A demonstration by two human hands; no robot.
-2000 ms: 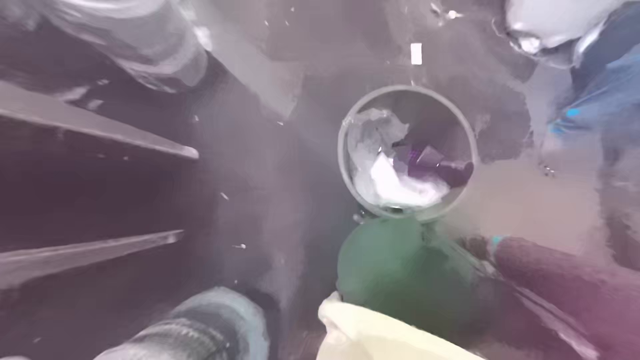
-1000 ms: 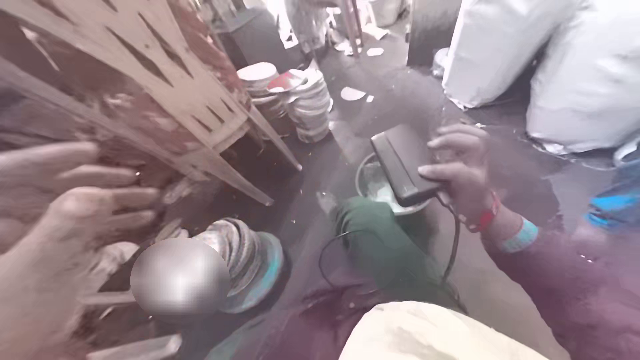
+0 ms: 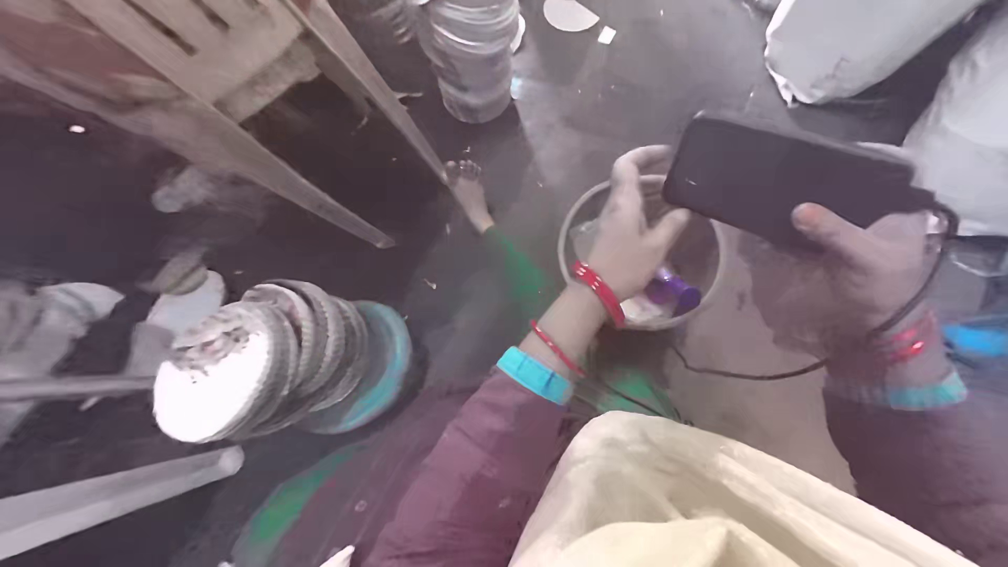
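A dark rectangular device, perhaps a power bank or phone (image 3: 787, 177), with a black cable (image 3: 756, 376) at its right end, is held in my right hand (image 3: 874, 260), the thumb on its face. My left hand (image 3: 638, 228), with red bangles at the wrist, is at the device's left end, its fingers apart and not clearly holding anything. Below my left hand a round bucket (image 3: 718, 272) stands on the floor. A purple item (image 3: 677, 291) and some white material lie inside it; my left hand hides part of the contents.
A stack of round discs (image 3: 228, 370) stands on the left, and another stack (image 3: 472, 63) at the top. Plastic chair legs (image 3: 339, 213) reach in from the upper left. White sacks (image 3: 858, 47) stand at upper right. A bare foot (image 3: 468, 189) rests on the floor, and pale cloth (image 3: 669, 488) covers my lap.
My left hand has come from the far left to beside the device. My right hand still holds the device, which was not in view two seconds ago. The view has shifted greatly.
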